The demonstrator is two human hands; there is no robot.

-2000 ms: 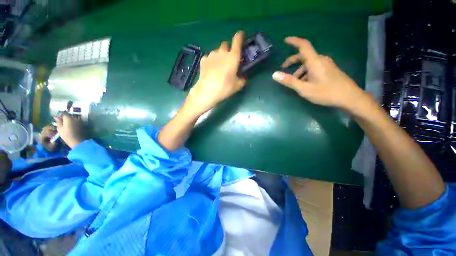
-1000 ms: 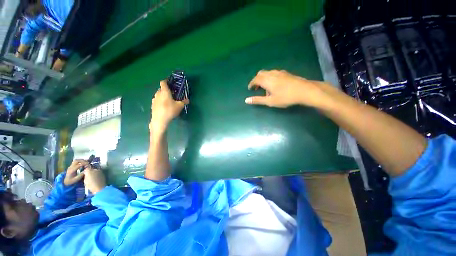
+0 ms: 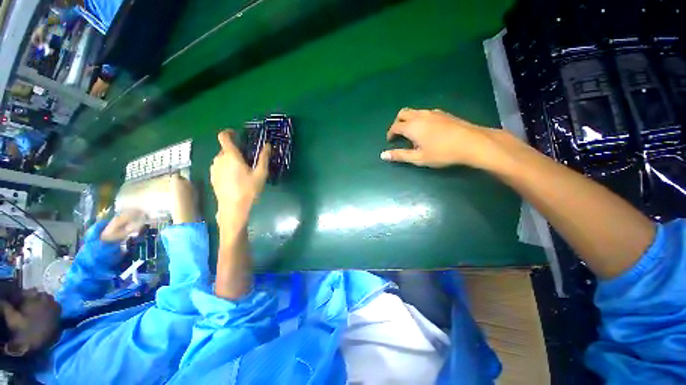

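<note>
Two small stacks or pieces of black phone housing lie side by side on the green bench, left of centre. My left hand (image 3: pixel 238 180) has its fingers and thumb around the left housing (image 3: pixel 253 137). The right housing (image 3: pixel 280 139) lies against it, just beyond my thumb. My hand hides the near end of the left housing. My right hand (image 3: pixel 425 139) is empty over the bench, fingers curved and thumb apart from them.
Glossy black blister trays (image 3: pixel 594 105) lie at the right, with a whitish liner edge (image 3: pixel 505 90). A brown cardboard piece (image 3: pixel 500 323) is below the bench edge. At the left, a neighbour in a blue smock reaches over a pale sheet with a grid (image 3: pixel 159 164).
The black housings, bunched in my left hand a second ago, now show as two side by side. Earlier they lay apart. My right hand stays empty. The neighbour's hands have moved apart.
</note>
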